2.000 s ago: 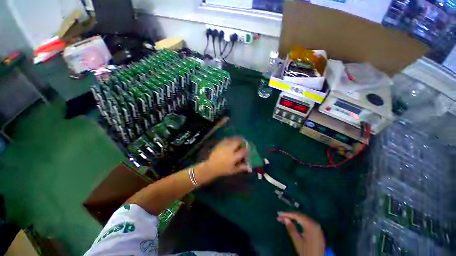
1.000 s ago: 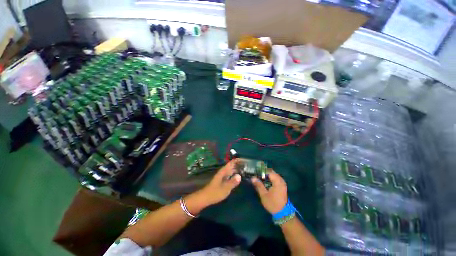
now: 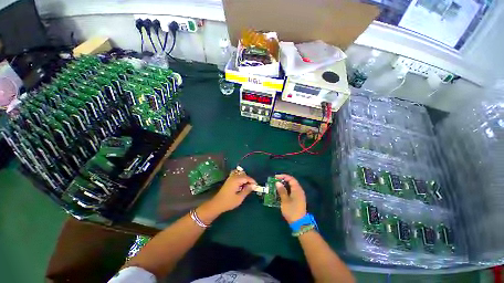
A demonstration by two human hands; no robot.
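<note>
My right hand [image 3: 293,200] holds a small green circuit board [image 3: 272,193] flat above the green mat, thumb on its face. My left hand [image 3: 237,189] pinches a small white plug [image 3: 257,188] at the board's left edge; whether it is fully seated cannot be told. A thin red test lead [image 3: 276,155] curves from the bench meter [image 3: 318,83] toward my left hand. Other green boards [image 3: 205,177] lie on the brown mat [image 3: 172,194] to the left of my left hand.
A black rack [image 3: 145,160] of upright boards stands at left, above an open brown box [image 3: 77,251]. The power supply [image 3: 257,103], with red digits, stands at the back under a small carton [image 3: 255,80]. Clear blister trays [image 3: 353,221] holding boards are stacked at right, a tall clear stack [image 3: 482,149] beyond.
The view has shifted right. My left hand has moved from gripping the board's side to holding the white plug at its left edge. My right hand still holds the board.
</note>
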